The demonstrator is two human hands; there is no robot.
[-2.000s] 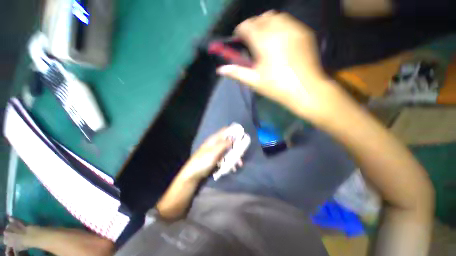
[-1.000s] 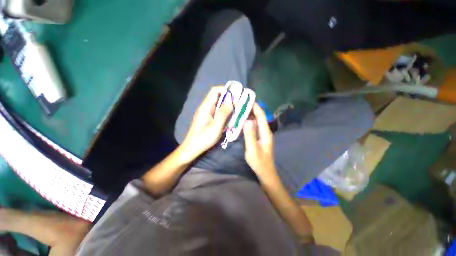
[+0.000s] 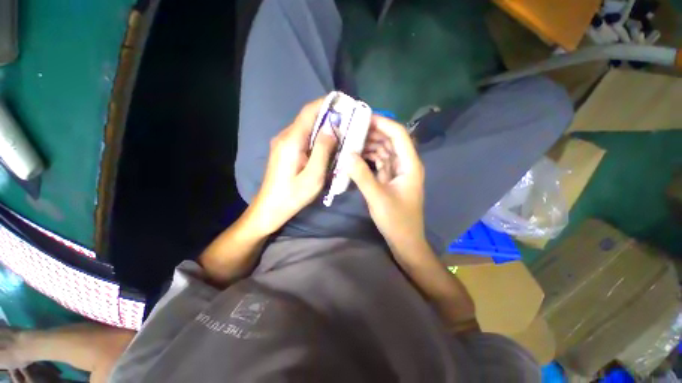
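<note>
Two white housing halves (image 3: 355, 126) are held side by side over my lap, with their long sides close together. The left half is open towards me and shows a blue-purple battery (image 3: 334, 118) inside. A narrow tip (image 3: 327, 200) sticks out at the lower end. My left hand (image 3: 295, 161) grips the left half, with its thumb over the inside. My right hand (image 3: 392, 176) grips the right half, with its thumb on its lower part. The inside of the right half is mostly hidden.
The green bench (image 3: 63, 97) is at left with a white unit (image 3: 16, 146) and white sheets with red-pink marks (image 3: 63, 280). Another person's arm (image 3: 63, 348) is at the lower left. Cardboard (image 3: 602, 288), a blue bin (image 3: 484, 243) and a clear bag (image 3: 531, 202) are at right.
My right hand, earlier raised with a red tool, is now at the housing without it. The halves are closer together than a second ago, and the green board no longer shows.
</note>
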